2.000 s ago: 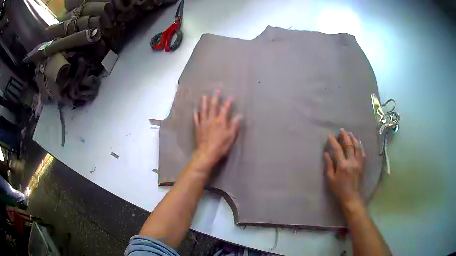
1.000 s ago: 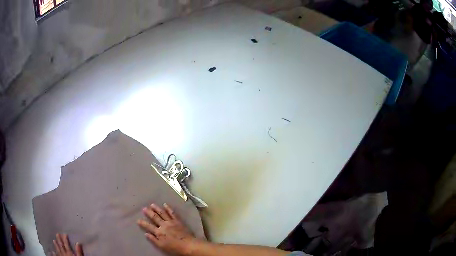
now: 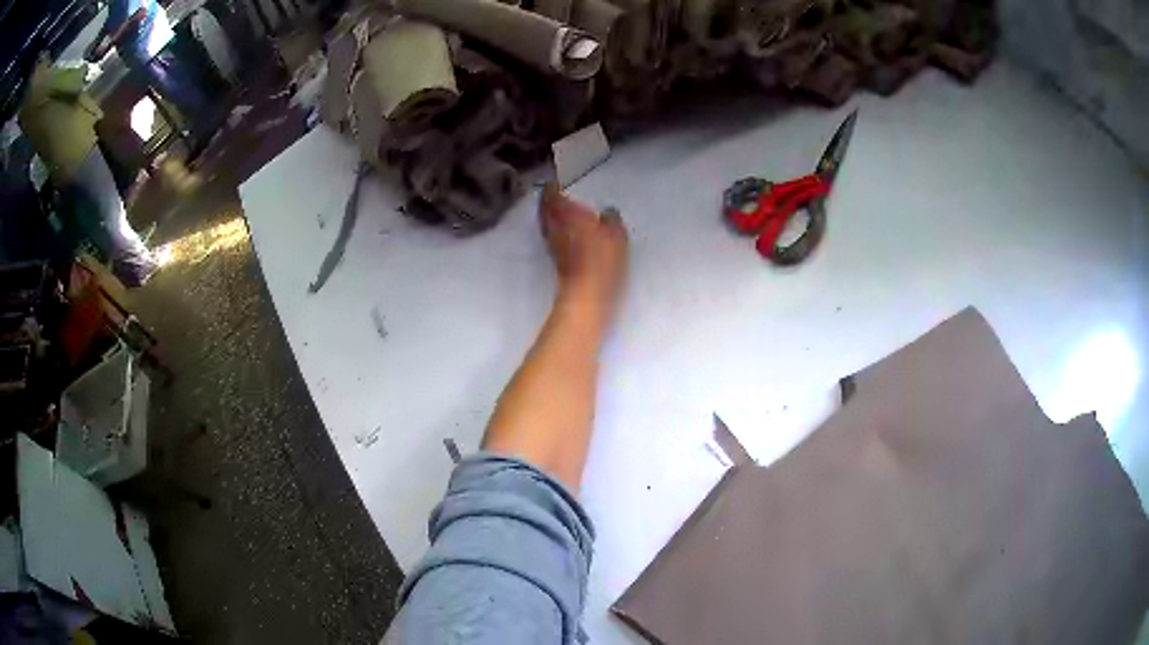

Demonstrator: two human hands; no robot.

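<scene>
My left hand (image 3: 583,242) reaches across the white table from the bottom, fingertips close to a small pale paper slip (image 3: 581,155) beside the pile. Its thumb is apart from the fingers and I see nothing held. Whether a fingertip touches the slip is unclear. My right hand is not in view. The grey-brown cut panels (image 3: 920,504) lie flat at the lower right, cut off by the picture's edge. A small strip (image 3: 730,441) sticks out at their left edge. The red-handled shears (image 3: 794,208) lie between the pile and the panels.
Dark olive-brown rolled bundles (image 3: 504,38) are heaped along the table's far edge. A grey tie strip (image 3: 338,237) and small offcuts (image 3: 379,323) lie on the table's left part. Beyond the table edge are speckled floor, a whitish bin (image 3: 106,416), and a person (image 3: 78,158) at upper left.
The view has swung left to the bundles and shears. My left hand has left the panels and reached out to the pile. My right hand and the silver clip are out of view.
</scene>
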